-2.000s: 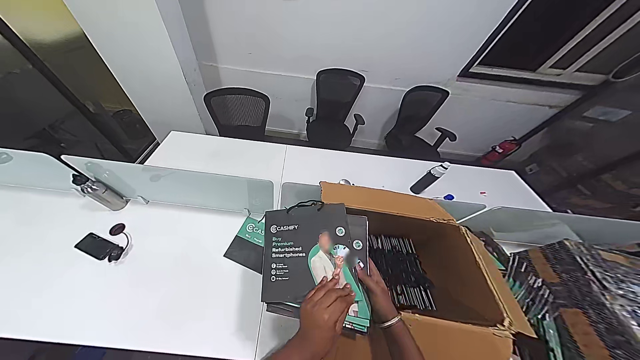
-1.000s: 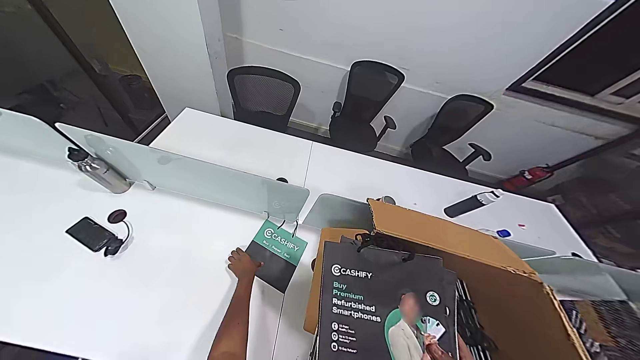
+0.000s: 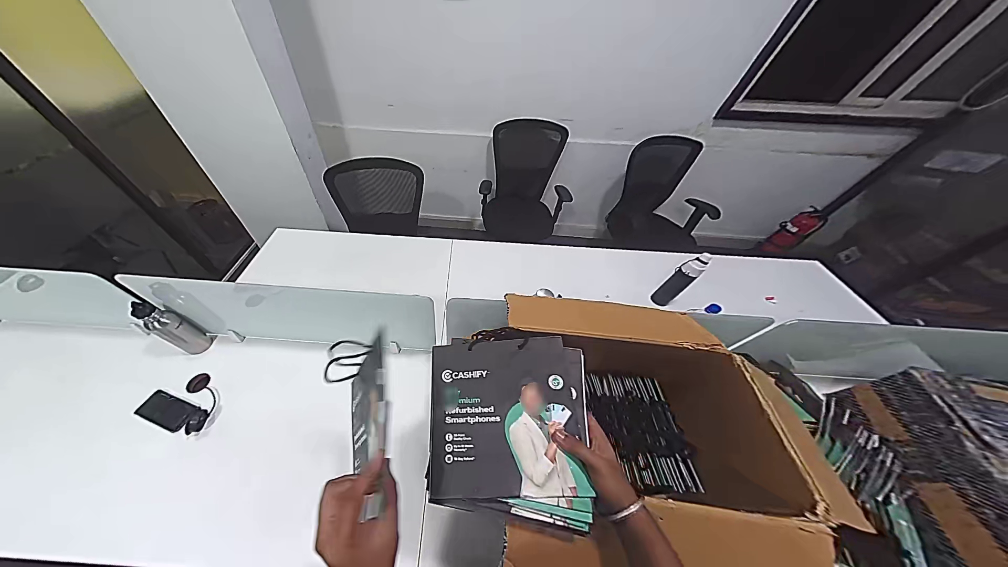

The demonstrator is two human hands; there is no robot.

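My left hand (image 3: 358,512) grips a single paper carrier bag (image 3: 370,417), held upright and seen nearly edge-on, its black cord handles pointing left. With my right hand (image 3: 598,465) I hold a stack of black and green printed paper bags (image 3: 480,465) by its right side, thumb on the front. The stack's front bag shows a picture of a person in a light suit. Just right of the stack, an open cardboard box (image 3: 748,441) contains rows of packed bags (image 3: 650,425). A bracelet circles my right wrist.
A steel bottle (image 3: 177,327) and a black device with a cable (image 3: 167,409) are on the white desk (image 3: 157,496) at left. Low glass dividers (image 3: 315,311) cross behind. More bundled bags (image 3: 945,441) lie at far right. A dark bottle (image 3: 679,279) lies on the far desk.
A second ago my left hand was at a bag lying flat on the desk by the divider; now it holds a bag upright beside the stack. That spot on the desk no longer shows the bag.
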